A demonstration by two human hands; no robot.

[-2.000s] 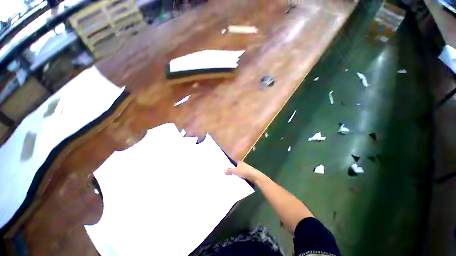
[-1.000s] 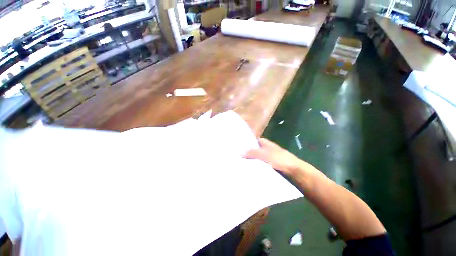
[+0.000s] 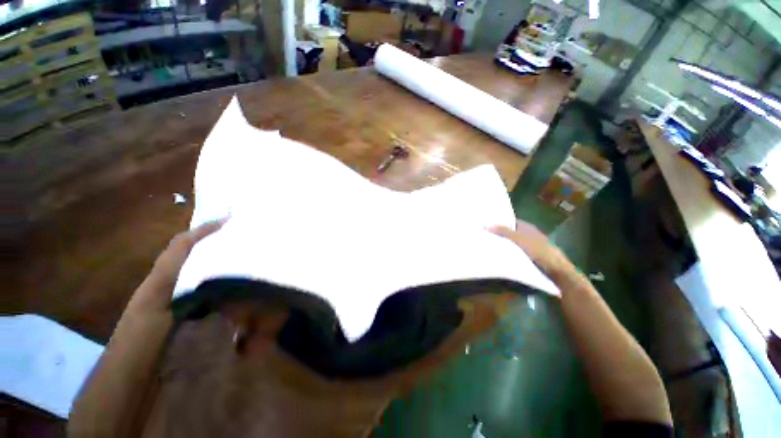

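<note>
A cut piece bundle, with white paper on top and dark fabric layers below, is held up over the brown table. My left hand grips its left edge, the fingertips on the white paper. My right hand grips its right edge. The bundle sags in the middle, with a pointed white part and dark layers hanging at the near side. The undersides of both hands' grips are hidden by the bundle. Both hands look bare.
A white paper roll lies across the table. A small dark tool, perhaps scissors, lies before it. White paper is at lower left. A carton stands on the green floor. Another table runs along the right.
The view has tilted up and moved along the table. The bundle is now lifted and sagging, its dark layers showing. My left hand has come into view on its left edge; my right hand keeps hold.
</note>
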